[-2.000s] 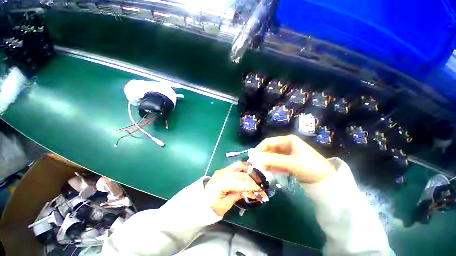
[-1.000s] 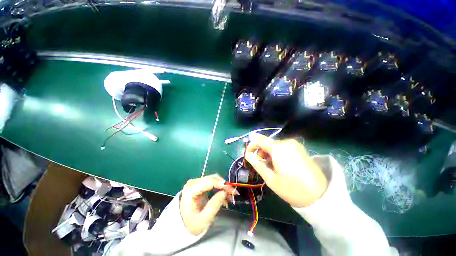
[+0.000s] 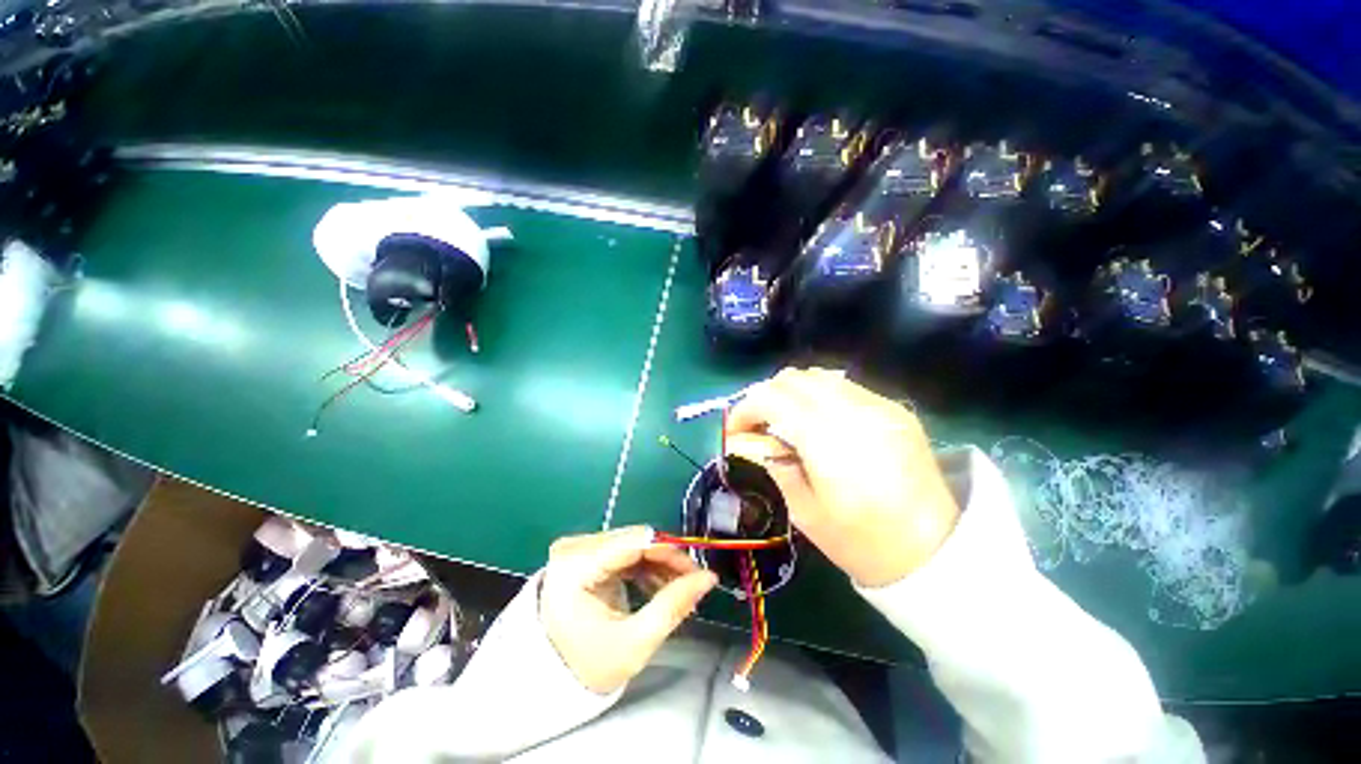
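A round black camera housing (image 3: 731,515) lies open near the bench's front edge, with a small silvery part inside. My left hand (image 3: 620,605) pinches the end of a red and yellow wire harness (image 3: 717,543) that runs across the housing. A second bundle of red, yellow and black leads (image 3: 757,620) hangs over the front, with a white plug at its end. My right hand (image 3: 851,470) is above the housing's right side and pinches a thin red lead; its fingertips partly hide what they hold. A white tail cable plug (image 3: 702,408) sticks out left of it.
A white-and-black unit (image 3: 426,269) with loose red leads lies on the green bench at left. Rows of camera modules (image 3: 851,246) stand behind on a dark area. Tangled clear strands (image 3: 1134,523) lie at right. A carton (image 3: 127,612) of parts is below left.
Since the first frame the housing has turned to show its open side, and the wires are spread out. In the last second my hands have shifted only slightly, still pinching wires.
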